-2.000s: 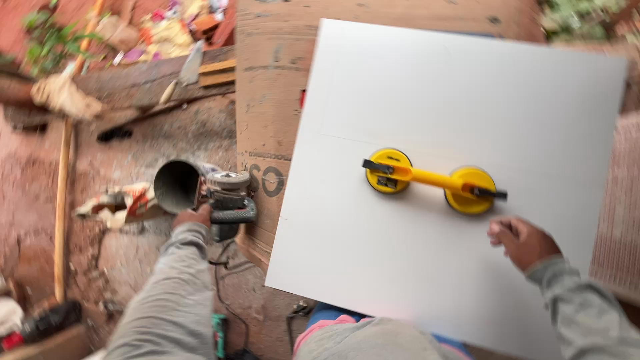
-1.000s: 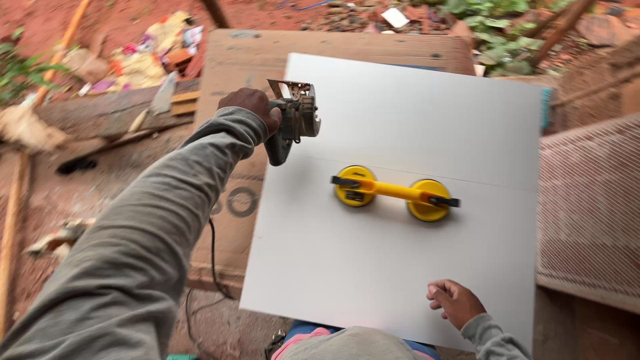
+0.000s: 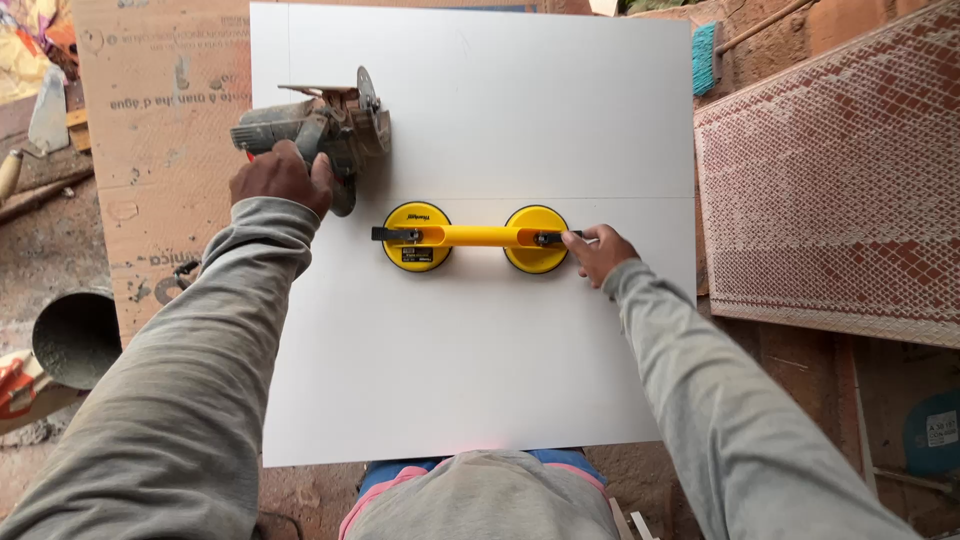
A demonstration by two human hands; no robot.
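Note:
My left hand (image 3: 281, 180) grips the handle of a dusty handheld circular saw (image 3: 330, 124), which is over the upper left part of a large white tile (image 3: 465, 352). The saw's disc points away from me. A yellow double suction cup lifter (image 3: 478, 236) lies across the middle of the tile, just below a thin line that crosses it. My right hand (image 3: 600, 253) has its fingers at the black lever on the lifter's right cup; how firmly they hold it is not clear. A second thin line runs near the tile's far left edge.
Printed cardboard (image 3: 172, 150) lies under the tile. At the left are a trowel (image 3: 49, 112) and a dark round container (image 3: 77, 340). A tile with a ridged, mortar-marked back (image 3: 832, 180) leans at the right, near a turquoise brush (image 3: 703, 58).
The saw was off the tile's left side two seconds ago and is now over its upper left part. My right hand has moved up to the lifter's right lever.

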